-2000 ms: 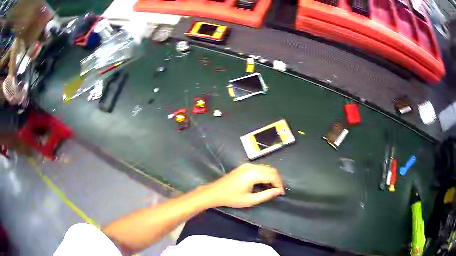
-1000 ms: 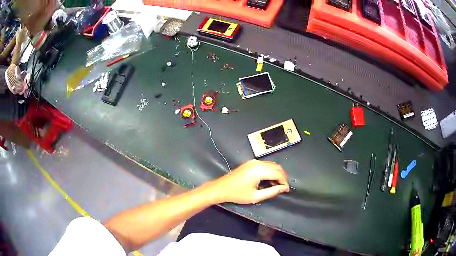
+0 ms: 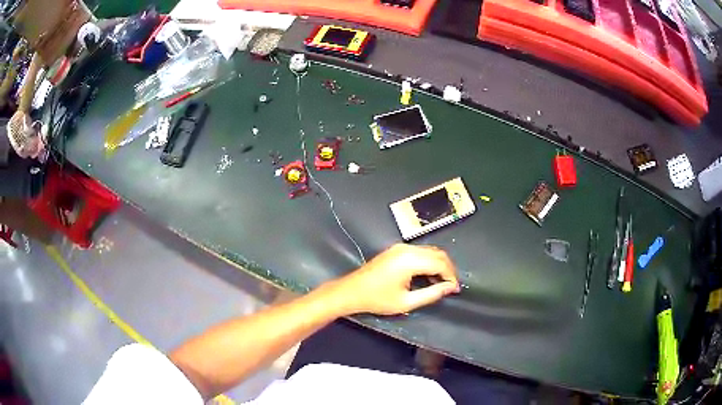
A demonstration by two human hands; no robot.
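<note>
My left hand (image 3: 404, 281) rests low over the green mat (image 3: 261, 213) at the front edge, palm down. Its fingers are curled, with thumb and fingertips together around a dark gap. No held thing shows; a tiny pale speck lies by the fingertips. Just beyond it lies the flip phone (image 3: 432, 208), shut, with its yellow face and dark window up. A thin pale wire (image 3: 331, 207) runs across the mat to near the wrist. My right hand is out of the picture.
Loose screen (image 3: 402, 126) and two red modules (image 3: 295, 179) lie behind. Right: battery (image 3: 540, 202), red block (image 3: 564, 170), tweezers (image 3: 589, 273), screwdrivers, blue pry tool (image 3: 651, 251), green electric screwdriver (image 3: 666, 344). Left: black housing (image 3: 184, 134). Foam trays (image 3: 590, 59) stand on the ledge.
The view has shifted slightly and is sharper than two seconds ago. My left hand stays in nearly the same place and pose. The things on the mat show no clear movement.
</note>
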